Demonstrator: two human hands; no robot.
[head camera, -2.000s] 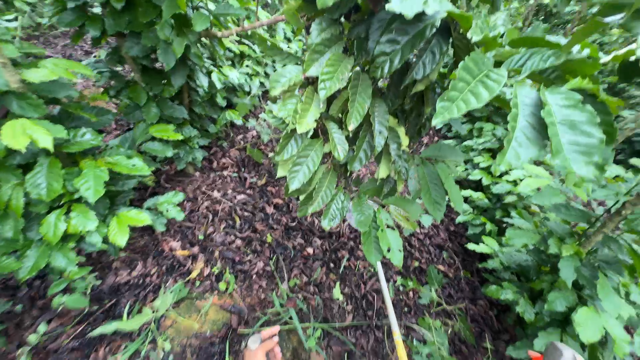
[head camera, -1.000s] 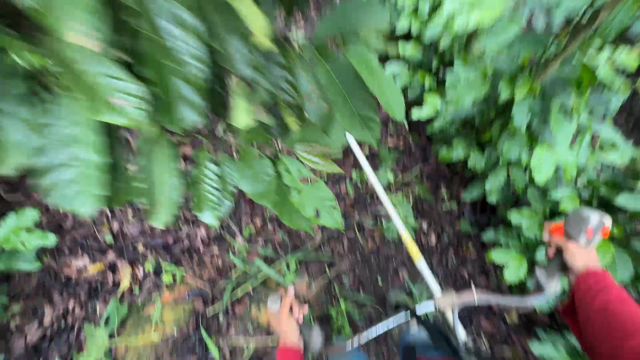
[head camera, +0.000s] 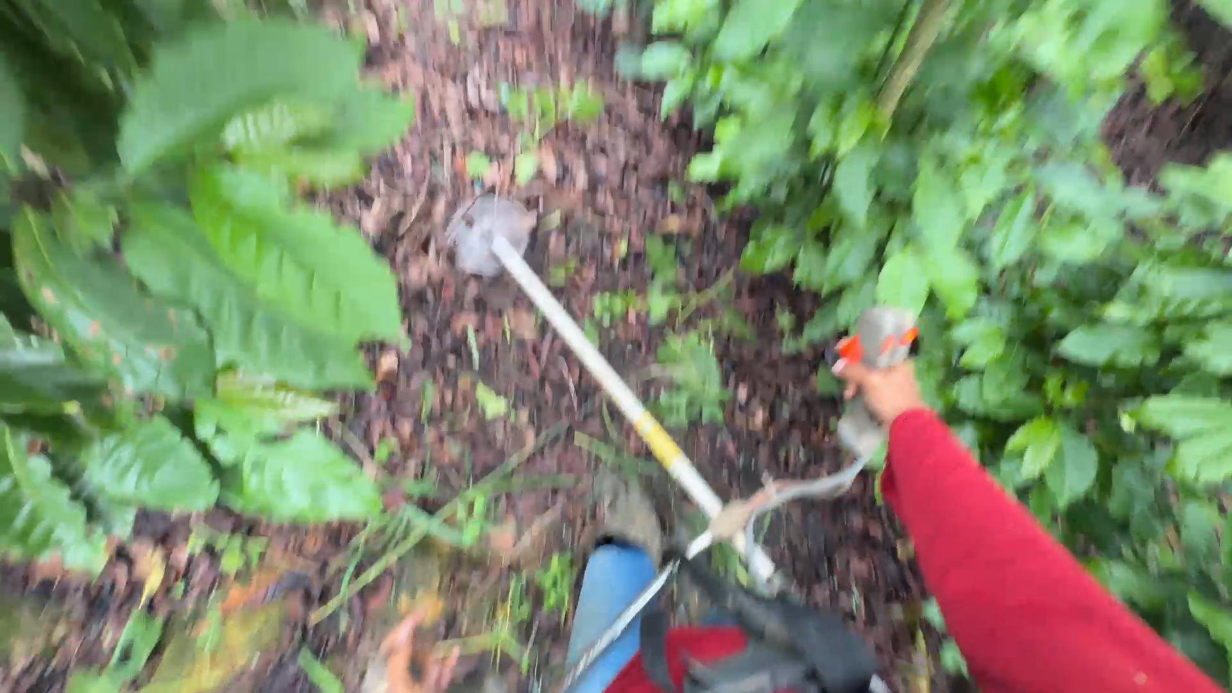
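Note:
A brush cutter's white shaft with a yellow band (head camera: 659, 441) slants from the lower middle up to the left. Its cutting head (head camera: 491, 235) is a blurred greyish disc low over the leaf litter. My right hand (head camera: 887, 389), below a red sleeve, is closed around the grey and orange control grip (head camera: 876, 339) on the right end of the handlebar (head camera: 804, 489). At the bottom left, my left hand (head camera: 409, 654) is a faint, smeared shape; whether it holds anything cannot be made out. The handlebar's left arm (head camera: 630, 611) runs down out of view.
Broad-leaved shrub branches (head camera: 289, 260) hang close on the left. Dense green shrubs (head camera: 962, 212) stand on the right, beside my right hand. Brown leaf litter (head camera: 597, 173) with small weeds covers the ground between them. A blue trouser leg (head camera: 602, 602) and a dark harness strap (head camera: 770, 626) show below.
The view has swung down and to the right. The cutting head, out of sight in both earlier frames, now shows. My right hand and sleeve have come further into view.

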